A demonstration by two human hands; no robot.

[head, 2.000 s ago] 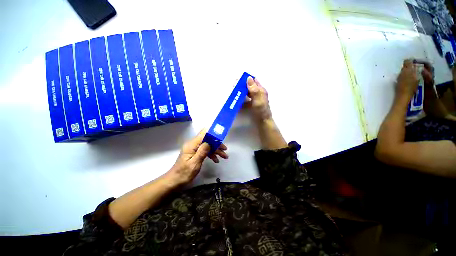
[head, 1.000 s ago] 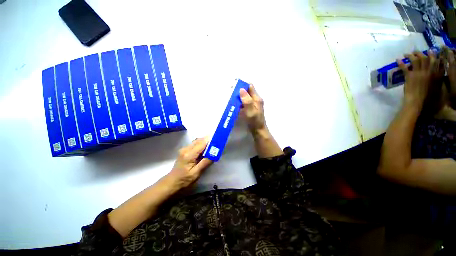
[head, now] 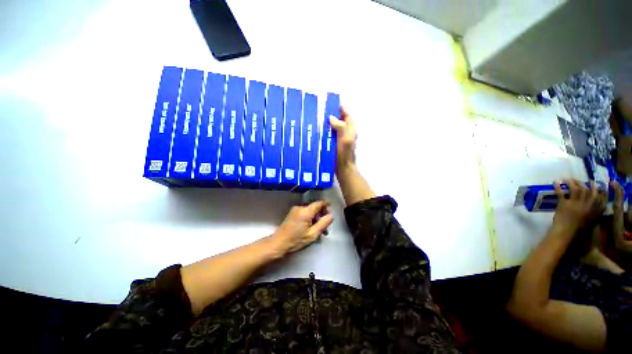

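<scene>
A row of several blue boxes [head: 235, 128] stands on edge on the white table, blue spines up, with white lettering and a small square at each near end. One more blue box [head: 329, 142] stands at the row's right end, with a narrow gap at its far part. My right hand [head: 347, 142] holds that box from its right side, thumb at its upper part. My left hand [head: 305, 225] is off the boxes, just in front of the row's right end, fingers loosely curled, with nothing seen in it.
A black phone [head: 220, 29] lies beyond the row. Yellow tape lines [head: 490, 200] run along the table at right. Another person's hands [head: 578, 204] hold a similar box [head: 544, 197] at far right. A grey-white heap [head: 585, 114] and a pale pillar [head: 537, 45] are at upper right.
The held box has gone from tilted between both hands to standing at the row's right end. My left hand has let go of it. The view has shifted, so the row appears further right.
</scene>
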